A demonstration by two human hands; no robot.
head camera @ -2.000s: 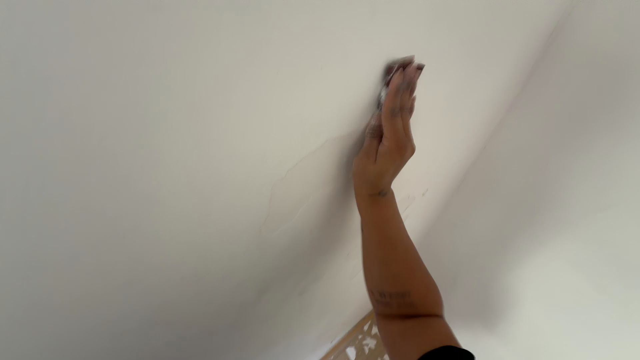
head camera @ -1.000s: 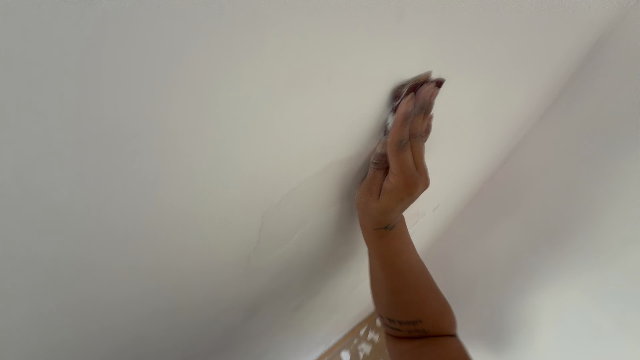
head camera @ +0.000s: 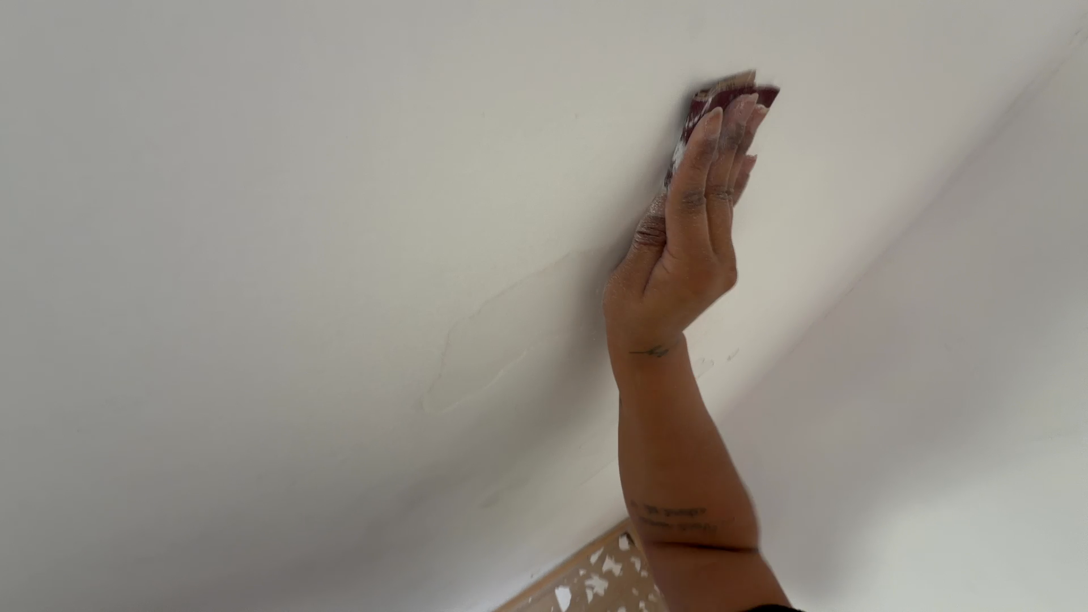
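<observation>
My right hand [head camera: 693, 212] reaches up from the lower right, its fingers extended and close together. It holds a folded piece of sandpaper [head camera: 699, 115], dark red-brown with a tan side, flat against a white painted surface [head camera: 340, 212] that looks like a ceiling or sloped wall. Pale dust marks the fingers and the paper. Left of the wrist, a faint irregular outline of a smooth patch [head camera: 493, 340] shows on the surface, partly in the arm's shadow. The palm is hidden. My left hand is out of the frame.
A long corner line [head camera: 901, 225] runs diagonally on the right, where another white surface [head camera: 960, 442] meets this one. At the bottom, beside the forearm, is a brown panel [head camera: 586, 586] with white flaky patches and a wooden edge. Small marks lie right of the wrist.
My right hand has shifted slightly farther from the outlined patch, with the sandpaper still held against the surface. The view has moved a little.
</observation>
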